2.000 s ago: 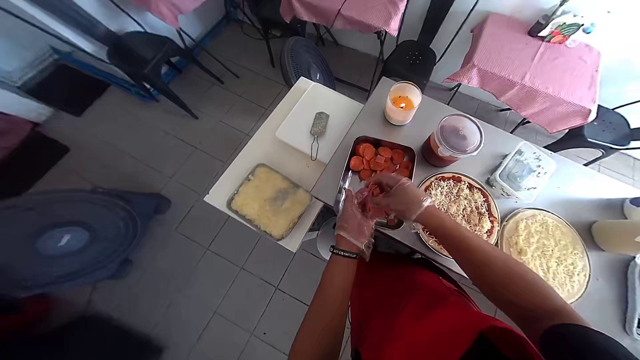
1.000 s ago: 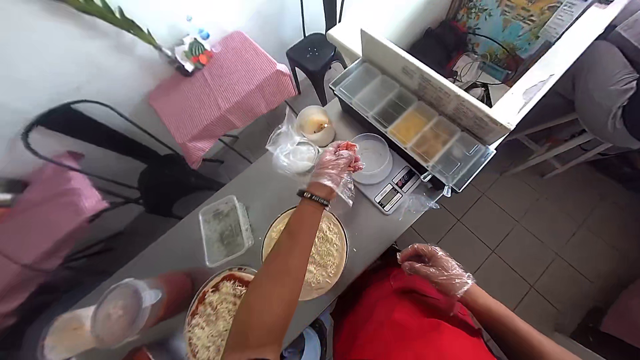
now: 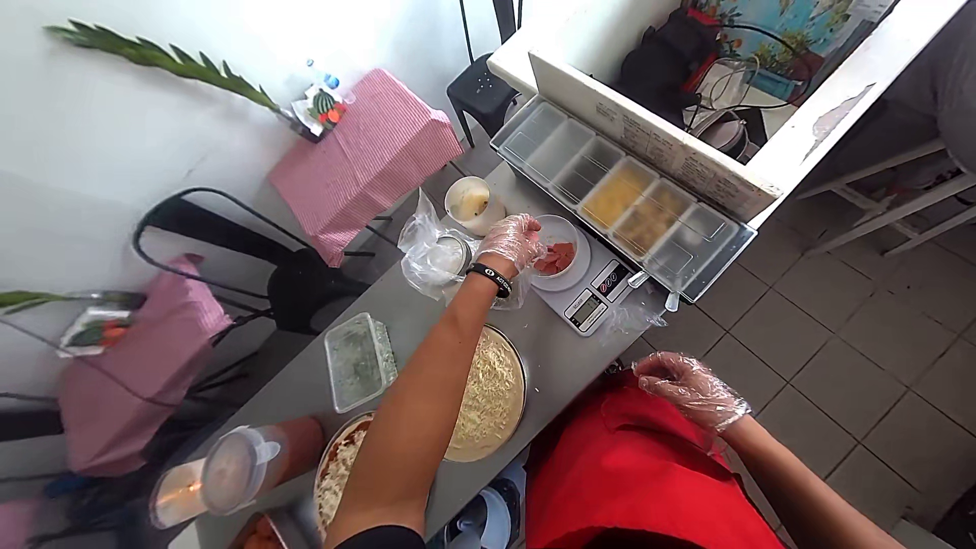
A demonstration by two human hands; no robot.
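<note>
My left hand [image 3: 512, 242], in a clear plastic glove with a black wristband, is over the left edge of a round white bowl [image 3: 547, 223]. Red meat-like slices [image 3: 555, 259] lie in the bowl, close to its fingertips; whether the fingers still hold one cannot be told. The bowl stands on a white digital kitchen scale [image 3: 587, 311]. Loosely curled and gloved, my right hand [image 3: 690, 389] hangs by the red apron [image 3: 640, 473], holding nothing visible. Beneath my left forearm lie a round pizza base with grated cheese [image 3: 488, 396] and a second one with red sauce [image 3: 339, 473].
A lidded topping rack [image 3: 618, 198] runs behind the scale. Left of the bowl stand a white tub [image 3: 471, 202] and a jar in a plastic bag [image 3: 450, 255]. A rectangular plastic container [image 3: 358, 362] and a lidded tub of red sauce [image 3: 236, 469] stand nearer the counter's left end.
The view has swung toward the scale and rack. My hands were together over the tray of red slices, then apart. The slices in my left hand a second ago now lie in the bowl.
</note>
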